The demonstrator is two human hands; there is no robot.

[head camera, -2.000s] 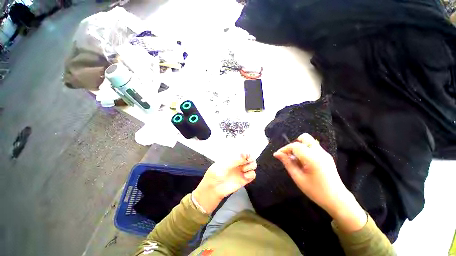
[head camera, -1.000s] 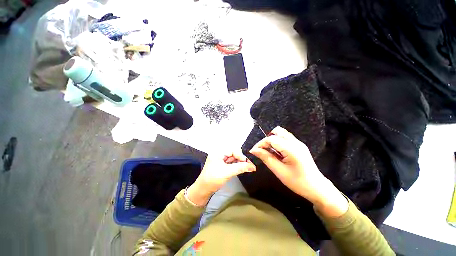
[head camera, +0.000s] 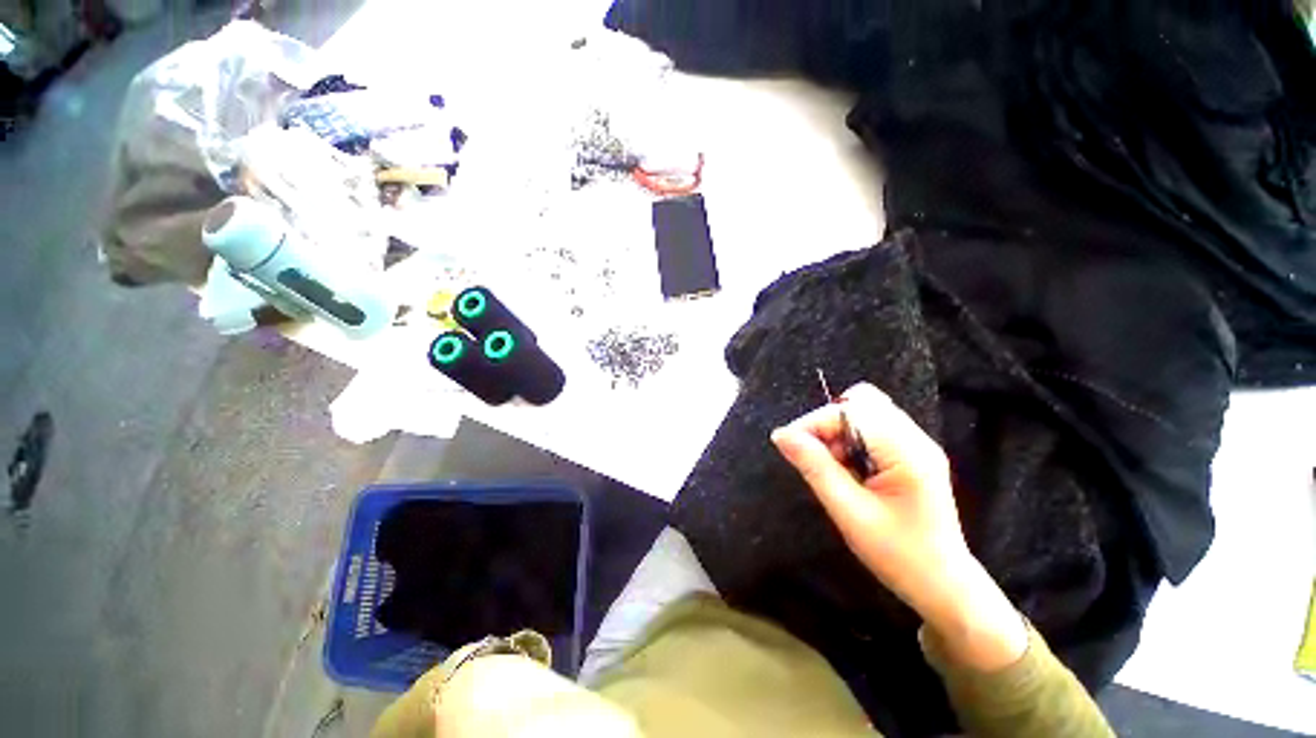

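Observation:
My right hand is raised over the black garment, thumb and fingers pinched on a thin needle that points up. A small dark object, too unclear to name, shows between its fingers. My left hand is blurred and cut off by the bottom edge; only skin near the cuff shows, its fingers hidden. The black garment covers my lap and the table's right side. Its speckled fleecy part lies under and beyond my right hand.
A pile of tiny fasteners, a phone, red-handled snips and three thread cones lie on the white table. A water bottle is at the table's left. A blue basket holds black cloth.
My left hand has left its place beside the right and moved down toward the bottom edge. My right hand has moved slightly right, its needle now pointing up.

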